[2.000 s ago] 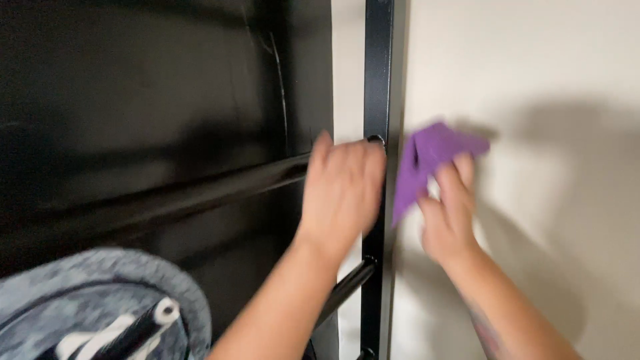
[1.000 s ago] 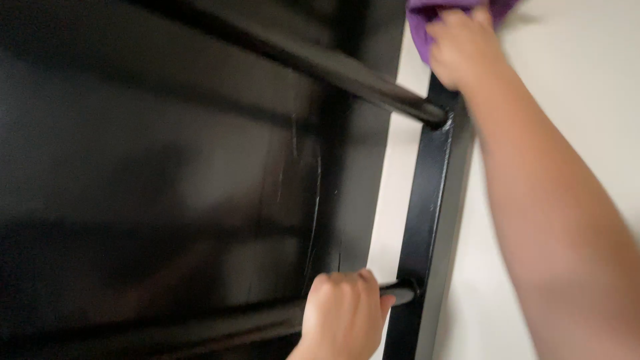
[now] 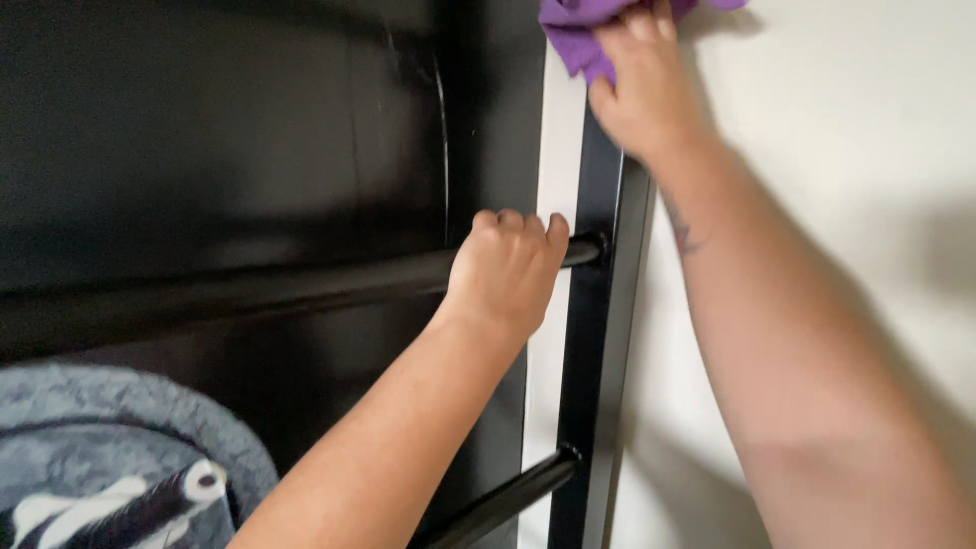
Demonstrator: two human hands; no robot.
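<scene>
My left hand (image 3: 509,267) is closed around a black metal rung (image 3: 366,280), a little left of where the rung joins a black upright post (image 3: 591,328). Near the top edge of the view, my right hand (image 3: 644,88) holds a purple cloth (image 3: 583,42) against the upper part of that post. The cloth is cut off by the top of the frame, and the hand hides part of it.
A lower black rung (image 3: 503,507) meets the post near the bottom. A pale wall (image 3: 854,99) stands to the right. Behind the rungs is a dark glossy panel (image 3: 267,152) with scratch-like marks. A round grey patterned object (image 3: 221,427) is at the lower left.
My right hand and the cloth have gone from beside the post's middle to its upper part. My left hand stays on a rung; the view has shifted a lot.
</scene>
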